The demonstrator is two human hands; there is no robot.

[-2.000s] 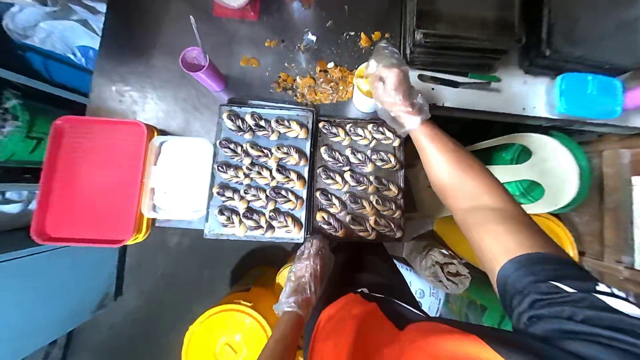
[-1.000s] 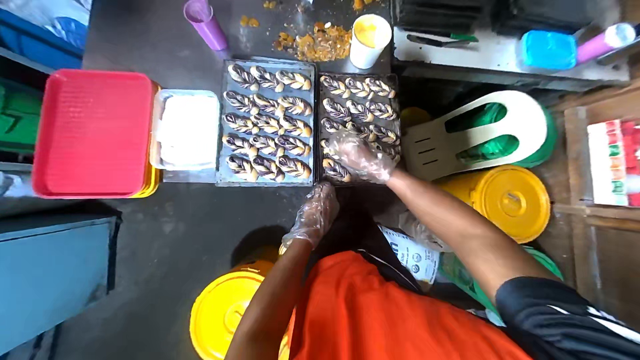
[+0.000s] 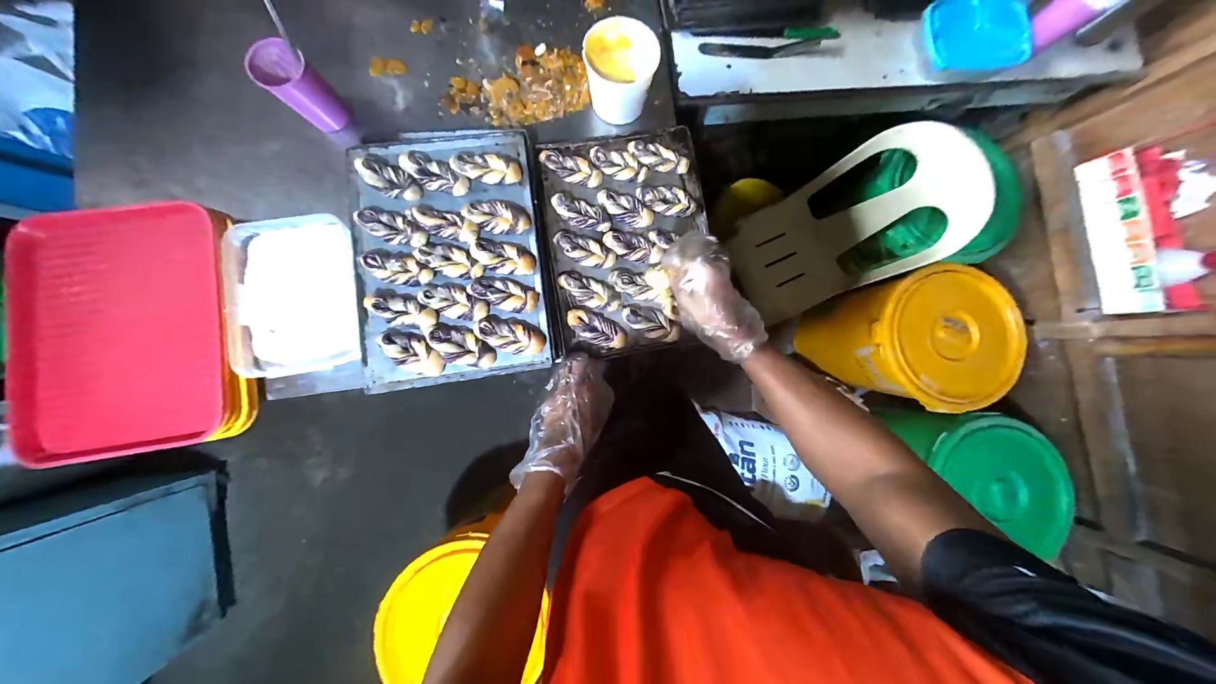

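Observation:
Two metal baking trays lie side by side, the left tray [image 3: 374,376] and the right tray [image 3: 548,201], each with rows of braided two-tone dough pieces [image 3: 408,228]. My right hand [image 3: 712,296], in a clear plastic glove, is over the right edge of the right tray, its fingertips at the braids there; whether they pinch anything is hidden. My left hand [image 3: 573,413], gloved too, rests at the near edge of the trays, where they meet; its grip on the rim is unclear. A white cup [image 3: 619,90] with yellow contents stands beyond the right tray, beside scattered orange-brown bits [image 3: 532,87].
A purple cup [image 3: 309,87] with a utensil stands at the back left. Left of the trays are a plastic container [image 3: 242,356] with white contents and stacked red and yellow trays [image 3: 114,332]. To the right are a cream plastic chair [image 3: 788,252] and lidded yellow [image 3: 959,337] and green [image 3: 1007,484] buckets.
My right hand was at the white cup two seconds ago, then came down over the right tray and is now at its right edge. My left hand stays by the near edge.

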